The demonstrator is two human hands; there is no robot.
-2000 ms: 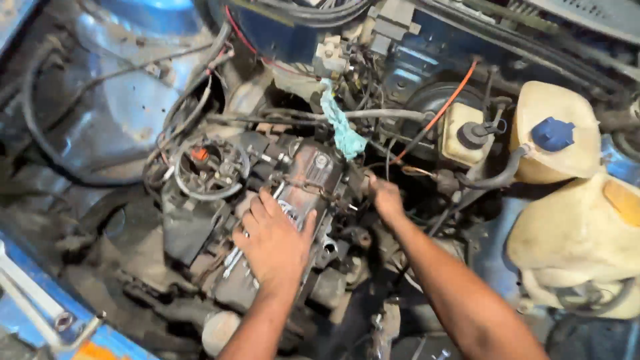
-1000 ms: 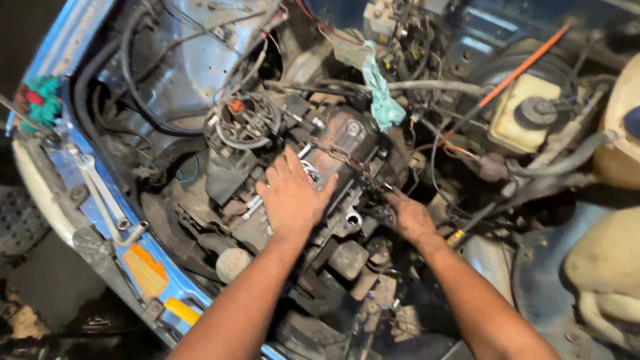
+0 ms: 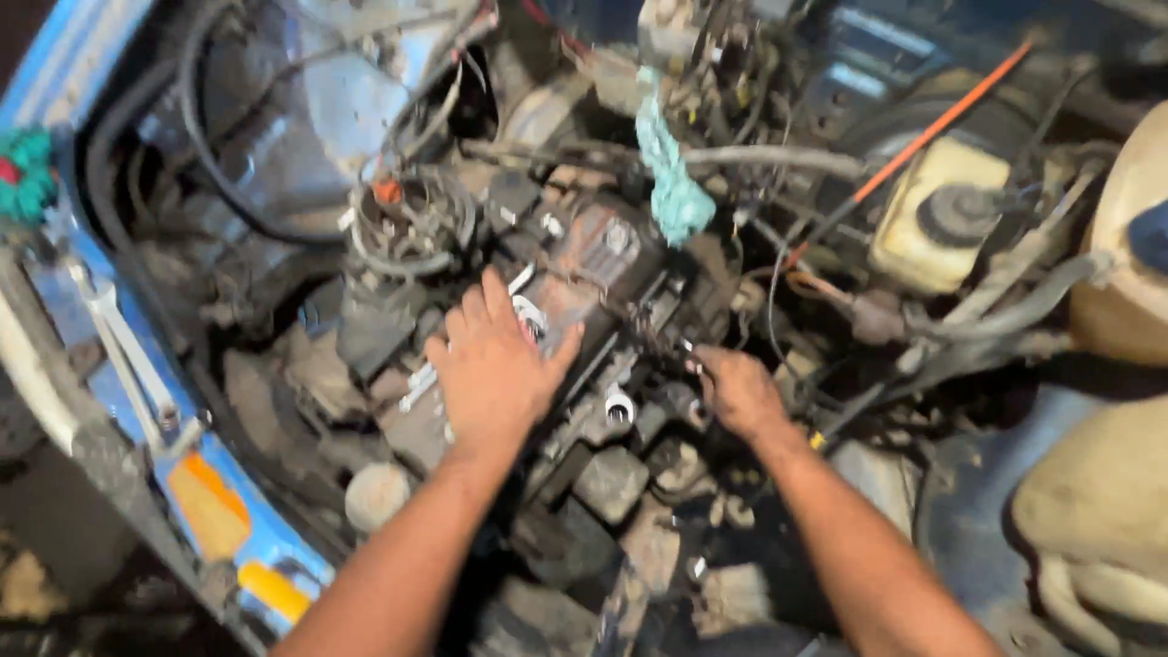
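Observation:
My left hand (image 3: 497,365) rests palm down with spread fingers on the engine's valve cover (image 3: 598,242), over some metal wrenches (image 3: 420,383) that lie there. At the right side of the engine, my right hand (image 3: 741,388) has its fingers curled around a small metal tool (image 3: 691,351), mostly hidden by the fingers; its kind cannot be told. A chain lies across the cover and runs toward that hand. Between the hands, a round open metal port or socket (image 3: 620,409) faces up. A crumpled teal cloth or glove (image 3: 671,173) lies behind the cover.
Left of the cover sits the open carburetor (image 3: 415,219). Two wrenches (image 3: 128,351) lie on the blue front body edge, near a teal bundle (image 3: 27,178). To the right are an orange rod (image 3: 940,128), a brake fluid reservoir (image 3: 949,219), hoses and a plastic tank (image 3: 1104,493).
The view has shifted toward the front left of the engine bay. Both hands stay at about the same places on the engine, the left on the cover and the right at its side.

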